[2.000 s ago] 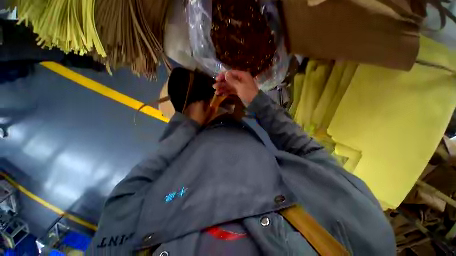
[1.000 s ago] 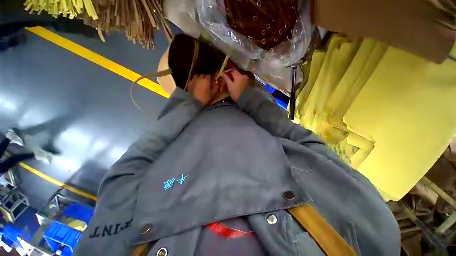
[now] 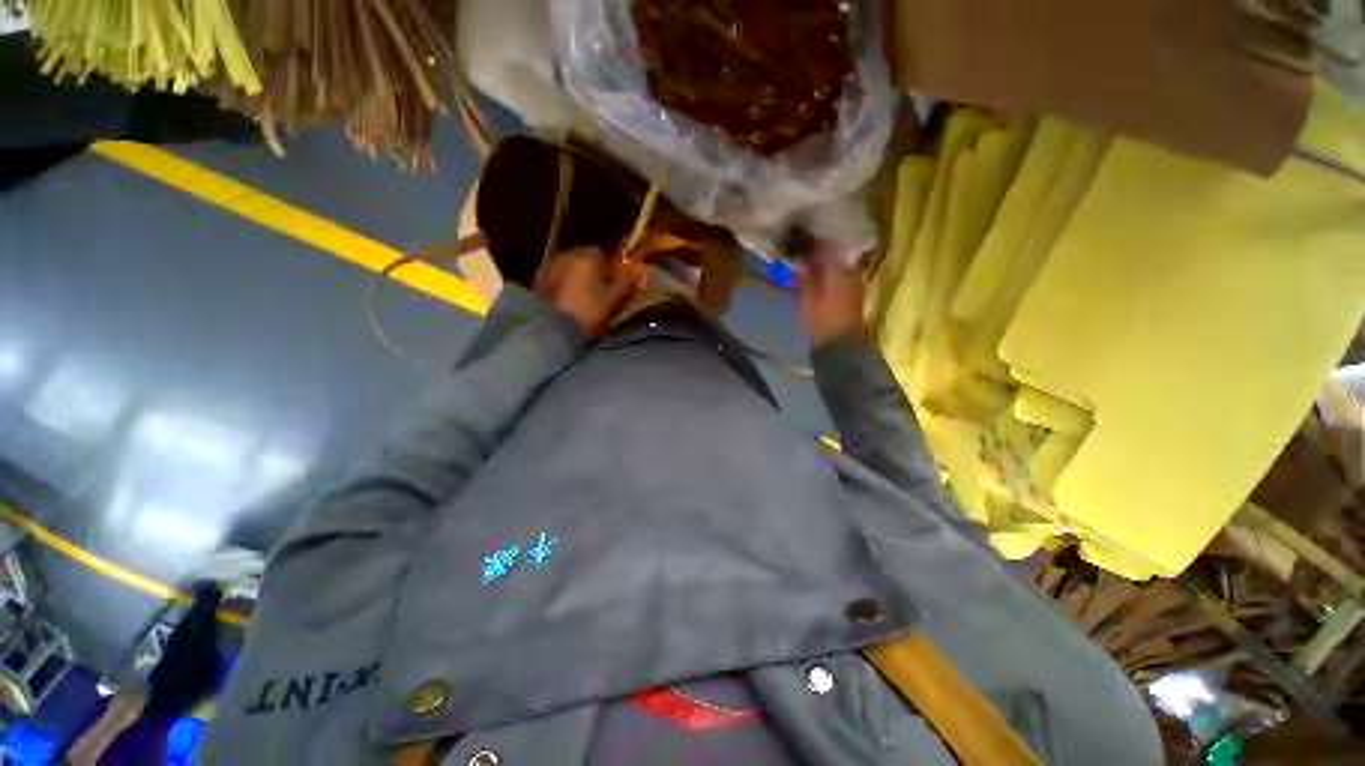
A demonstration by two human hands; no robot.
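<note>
A brown tote bag (image 3: 517, 210) hangs mouth up in front of my apron, dark inside, with a thin strap looping out to its left. My left hand (image 3: 591, 287) grips the near rim of its mouth. A thin tan strip (image 3: 645, 219) stands up beside my left fingers, and orange-brown material shows next to it. My right hand (image 3: 832, 296) is away from the bag, at the table edge just below the clear plastic bag (image 3: 599, 75). Its fingertips are blurred, so I cannot tell what they hold. The plastic bag holds a heap of reddish-brown pieces (image 3: 749, 68) with metal rings.
Yellow panels (image 3: 1198, 329) lie stacked at right, with brown material (image 3: 1108, 68) above them. Yellow (image 3: 135, 38) and brown (image 3: 352, 75) strap bundles hang at upper left. Grey floor with yellow lines lies at left. Part of another person (image 3: 187, 659) shows at lower left.
My right hand has left the bag mouth and moved right to the table edge below the plastic bag. My left hand stays on the bag. The other person has come further into view at lower left.
</note>
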